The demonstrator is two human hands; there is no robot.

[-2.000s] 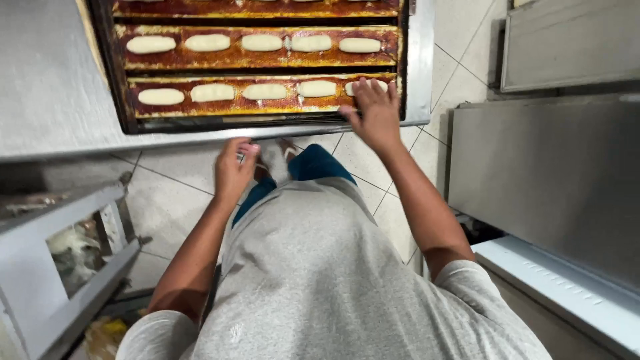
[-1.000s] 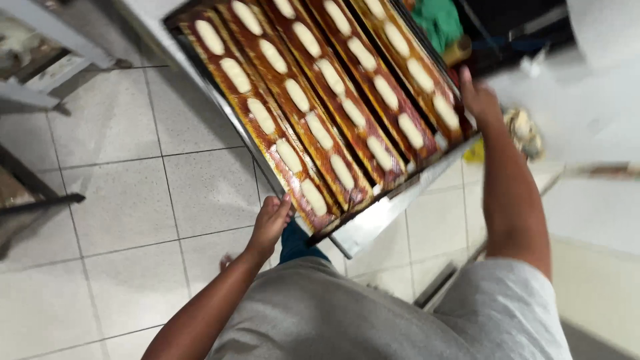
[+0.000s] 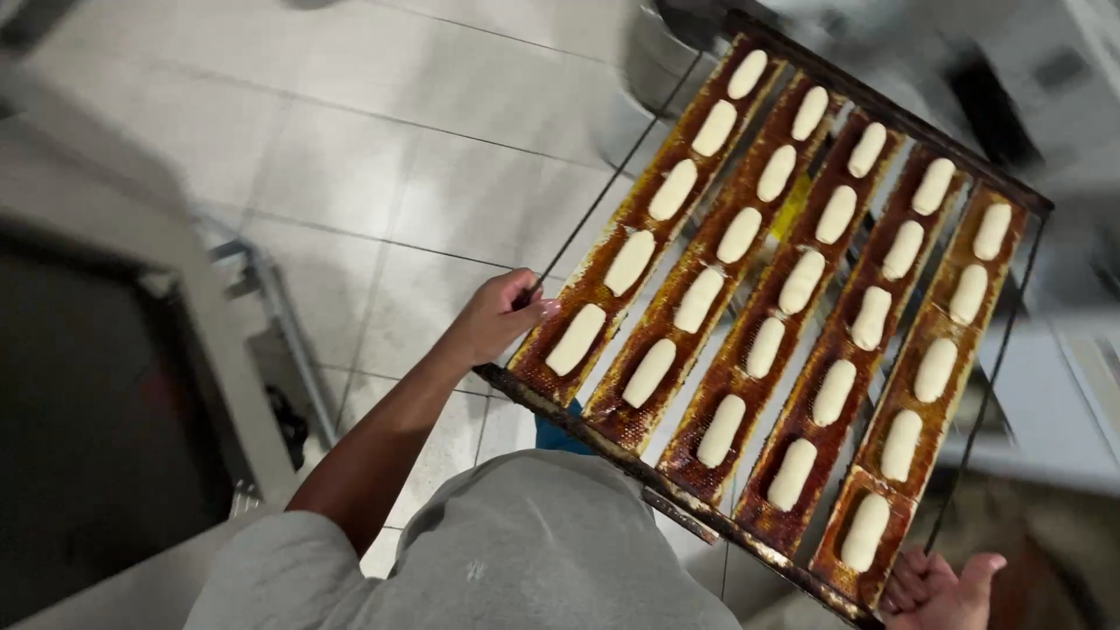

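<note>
A dark metal baking tray with several browned, perforated troughs is held tilted across the view, off any surface. Pale elongated dough pieces lie in rows along the troughs. My left hand grips the tray's side rod near its lower left corner, thumb on top. At the lower right corner my right hand has its fingers curled at the tray's edge and its thumb raised.
Tiled floor shows at the left and through the tray's gaps. A metal-framed unit stands at far left. Blurred equipment and a pale surface lie at the right.
The tray rested on a metal table two seconds ago; both my hands now carry it away from there. The view has swung strongly across the room.
</note>
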